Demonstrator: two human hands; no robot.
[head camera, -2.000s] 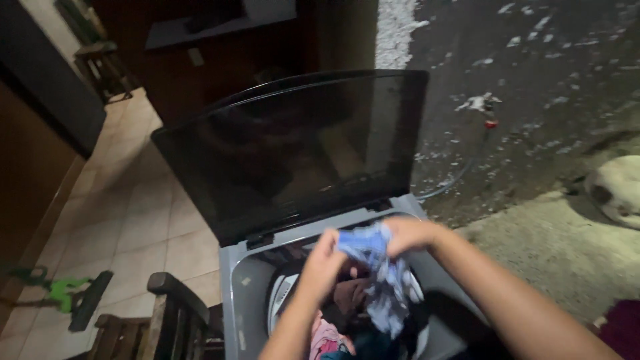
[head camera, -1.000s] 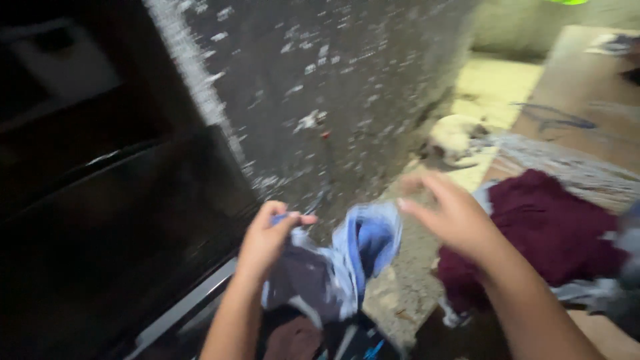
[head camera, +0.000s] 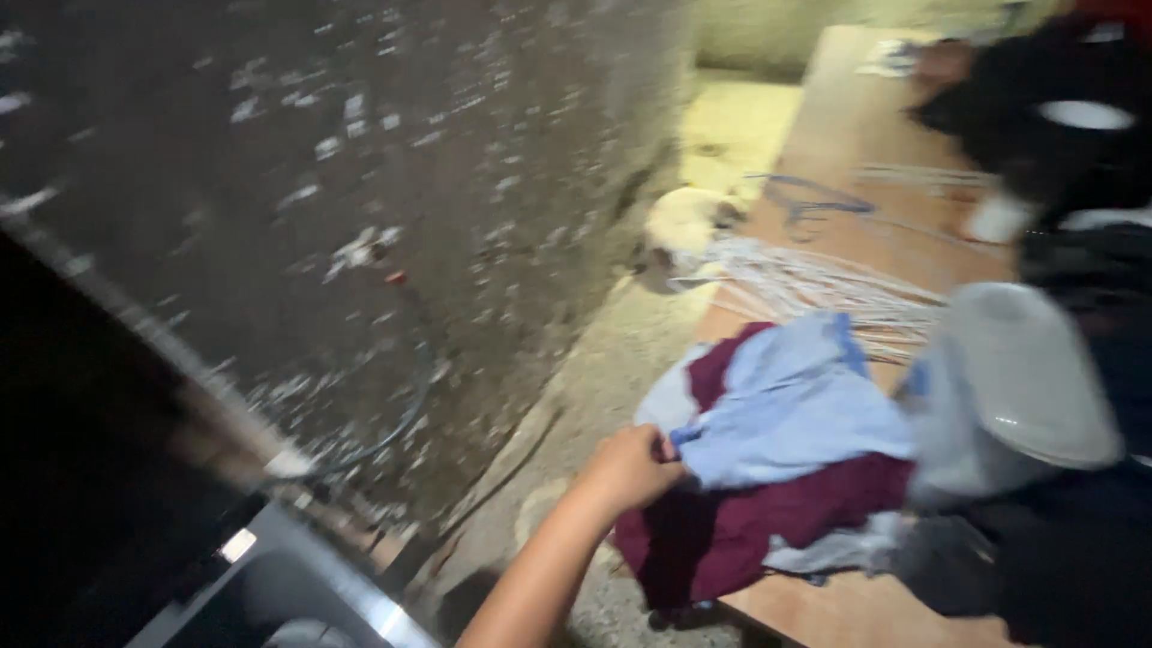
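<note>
My left hand (head camera: 634, 468) pinches the near left edge of a light blue garment (head camera: 792, 405). The garment lies spread over a maroon cloth (head camera: 774, 531) on a wooden table (head camera: 864, 621). Grey cloth (head camera: 832, 549) shows from under the maroon one. My right hand is out of the frame. At the lower left is the grey rim of a top-loading washing machine (head camera: 333, 576), its dark lid raised.
White wire or plastic hangers (head camera: 810, 279) and a blue hanger (head camera: 819, 198) lie on the table. A translucent plastic container (head camera: 1026, 387) stands right of the clothes. A pale animal (head camera: 688, 234) rests by the rough dark wall (head camera: 504, 180).
The view has swung right, from the washing machine to the table. The light blue garment, held over the machine earlier, now lies on the maroon cloth. My right hand has left the view.
</note>
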